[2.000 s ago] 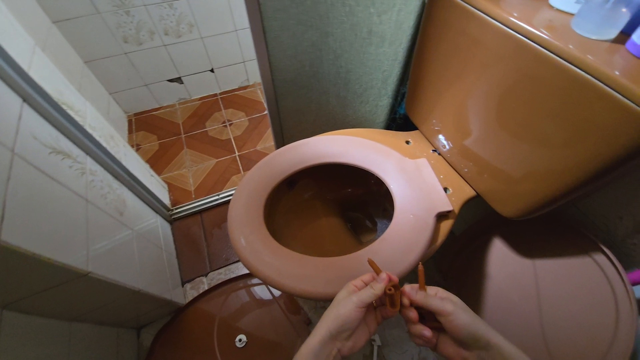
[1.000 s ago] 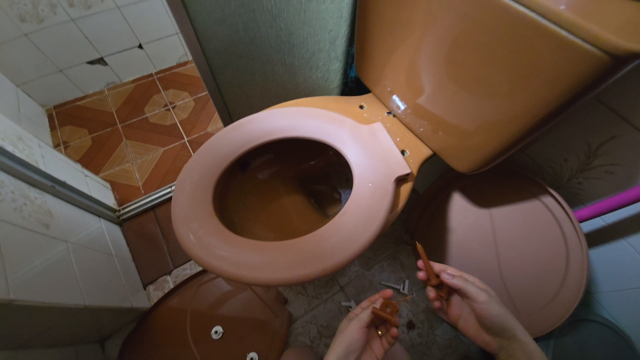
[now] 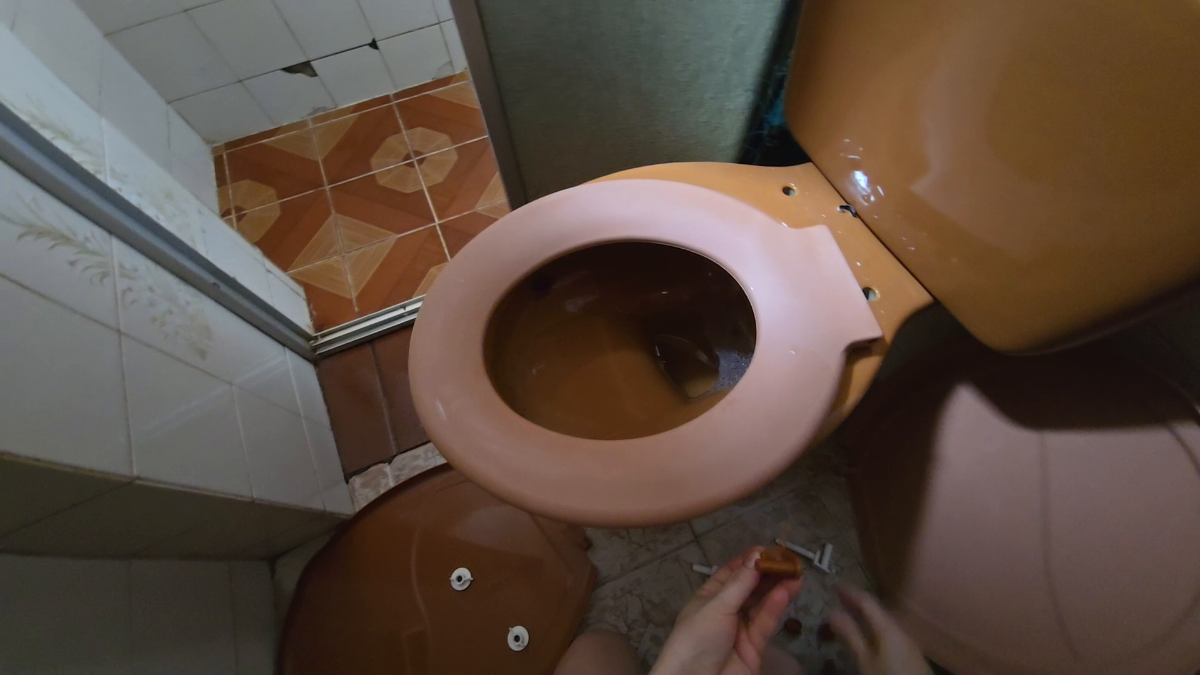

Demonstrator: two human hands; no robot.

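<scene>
A small orange-brown plastic piece [image 3: 778, 562] is pinched between the thumb and fingers of my left hand [image 3: 727, 614], below the front of the toilet seat. My right hand [image 3: 877, 628] is blurred, low and to the right of it; whether it holds anything cannot be told. A pink toilet seat [image 3: 609, 483] lies on the orange-brown toilet bowl [image 3: 848, 253], whose mounting holes show behind the seat. White plastic bolts [image 3: 811, 555] lie on the floor beyond my hands, with small dark reddish pieces [image 3: 827, 631] nearer to me.
A brown toilet lid [image 3: 394, 581] with two white round fittings [image 3: 460, 578] lies on the floor at the lower left. At right a pink lid [image 3: 1012, 506] stands below the tank [image 3: 1012, 169]. A tiled wall [image 3: 178, 366] and a metal door track [image 3: 366, 326] are on the left.
My right hand held a slender orange-brown piece up beside the left hand; it has moved down and is now blurred. My left hand still holds a small orange-brown piece.
</scene>
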